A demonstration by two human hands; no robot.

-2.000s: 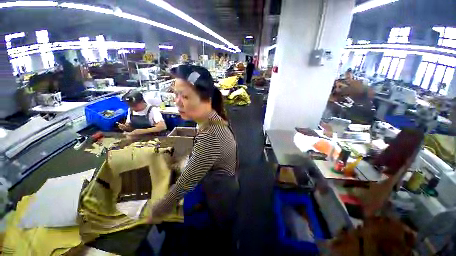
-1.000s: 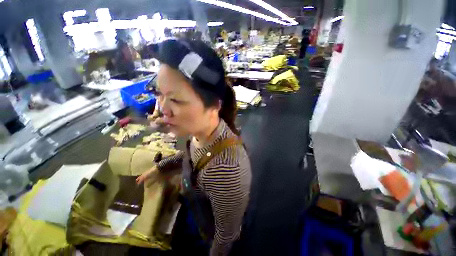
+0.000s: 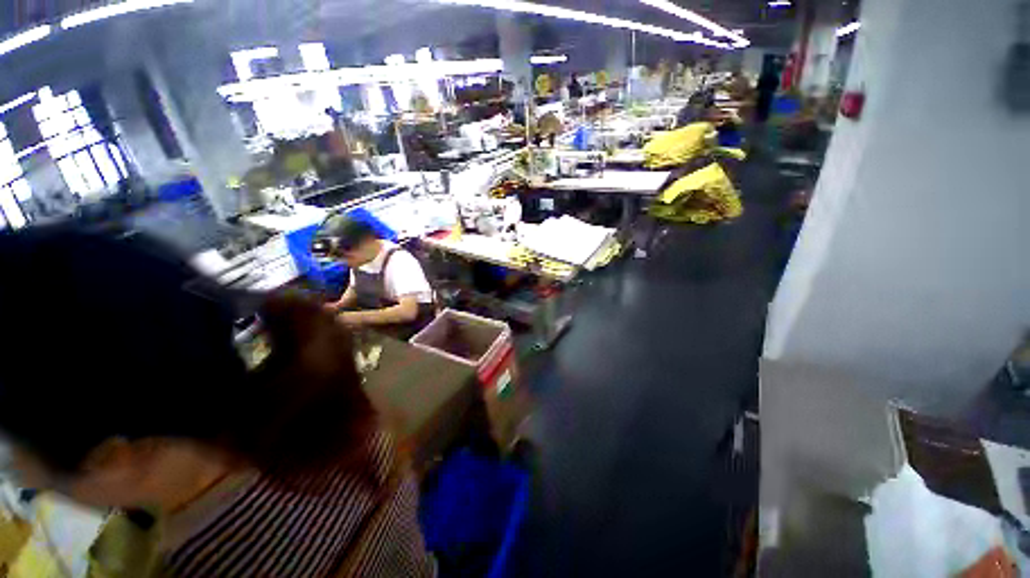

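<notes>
Neither of my hands is in the picture. Nearest in front of me is a person in a striped top, with the dark-haired head large and blurred at the left. This person hides most of the work table. A bit of yellow panel material shows at the lower left edge, cut off and blurred. The dark-topped table shows behind the person.
A second person sits at the table's far end. A box stands at its corner, with a blue crate below. A dark aisle floor runs ahead. A white pillar stands right. Yellow piles lie farther off.
The view has swung left and moved forward. The striped-top person is now closer, at the left edge, head lowered. The yellow panels have mostly gone out of view behind this person.
</notes>
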